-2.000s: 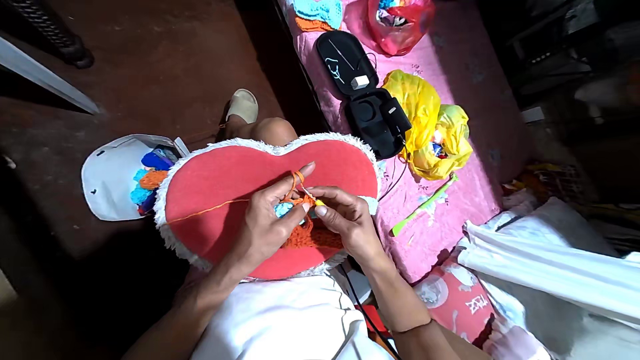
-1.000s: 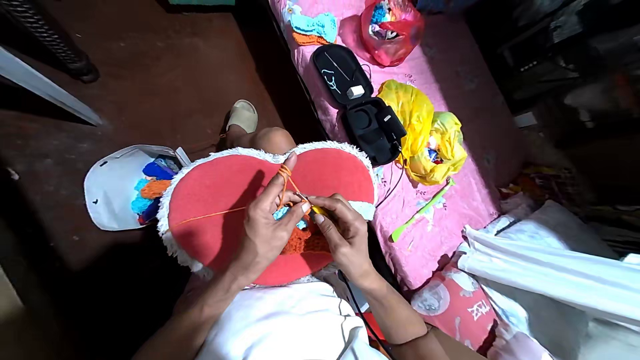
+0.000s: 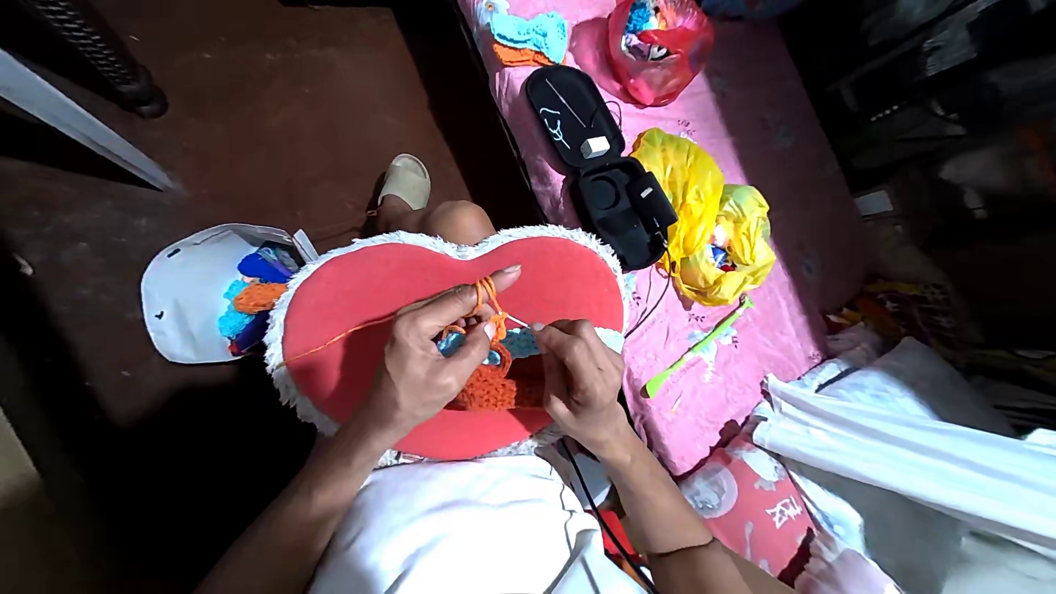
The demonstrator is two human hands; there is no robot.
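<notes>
A red heart-shaped cushion with white fringe [image 3: 346, 305] lies across my lap. Above it my left hand [image 3: 437, 355] pinches an orange and blue crochet piece [image 3: 491, 388], and orange yarn [image 3: 330, 340] loops over its raised index finger and trails left across the cushion. My right hand [image 3: 582, 371] grips a thin crochet hook [image 3: 518, 320], whose shaft points left into the orange loops. Its handle is hidden in my fingers. Part of the crochet piece rests on the cushion beneath both hands.
A white bag [image 3: 186, 289] with colored yarn stands left. On the pink-covered bed [image 3: 569, 25] at right lie an open black case [image 3: 619, 198], a yellow plastic bag [image 3: 685, 177], a red plastic bag [image 3: 660, 74], folded crochet pieces [image 3: 532, 37] and a green strip [image 3: 697, 351]. A cable runs beside my lap.
My right hand has turned and drawn slightly right of my left hand, and the hook's shaft now shows between them. The left hand keeps its hold on the crochet piece.
</notes>
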